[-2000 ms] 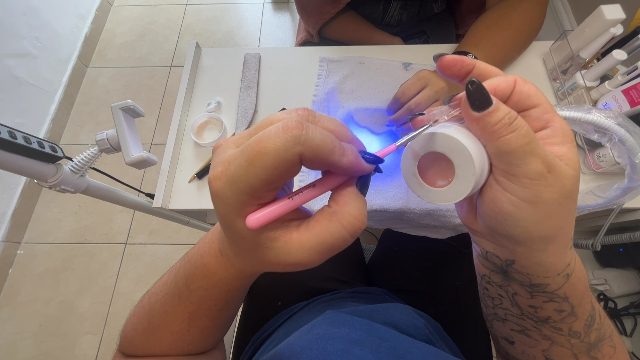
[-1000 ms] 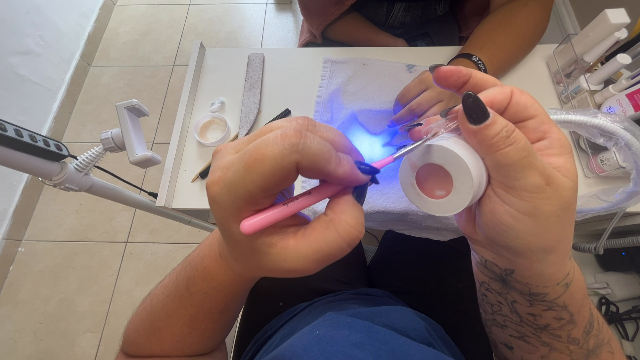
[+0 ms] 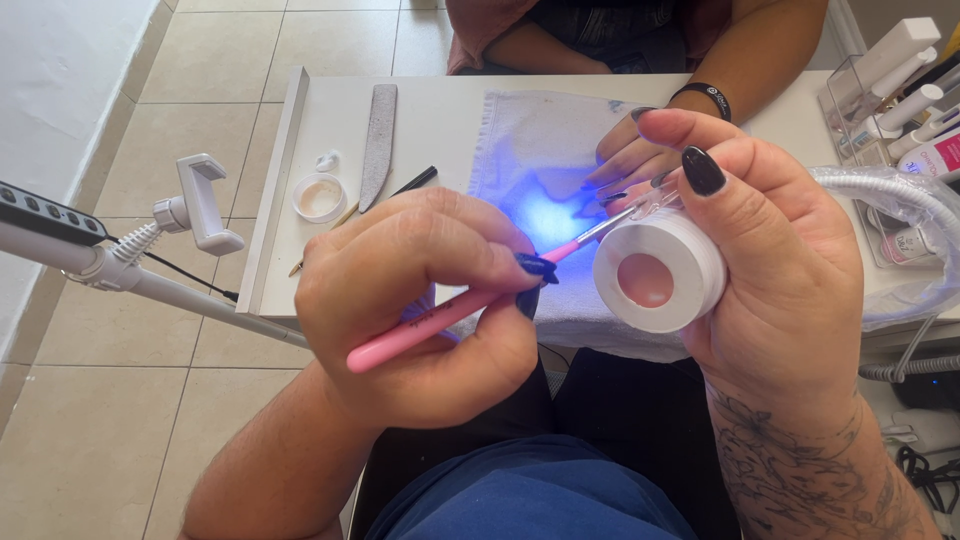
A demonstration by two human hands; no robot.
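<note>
My left hand (image 3: 427,307) pinches a pink-handled nail brush (image 3: 431,326) between thumb and fingers. The brush's metal ferrule slants up to the right, its tip at a clear plastic piece (image 3: 655,202), perhaps a nail form or tip, held by the fingers of my right hand (image 3: 772,225). That hand also grips a round white jar (image 3: 660,270) with pink material in its mouth, tilted toward the camera. Behind the jar, another person's hand (image 3: 634,154) lies on a white towel (image 3: 555,120) lit by blue-violet light.
A grey nail file (image 3: 379,139), a small round dish (image 3: 319,198) and thin tools lie on the white table at left. A white phone clamp (image 3: 204,206) stands on an arm beside it. At right are an organizer with bottles (image 3: 896,112) and a plastic-wrapped flexible lamp neck (image 3: 907,184).
Both hands keep nearly the same places and holds. The jar's mouth has turned slightly, and the brush tip stays by the clear piece.
</note>
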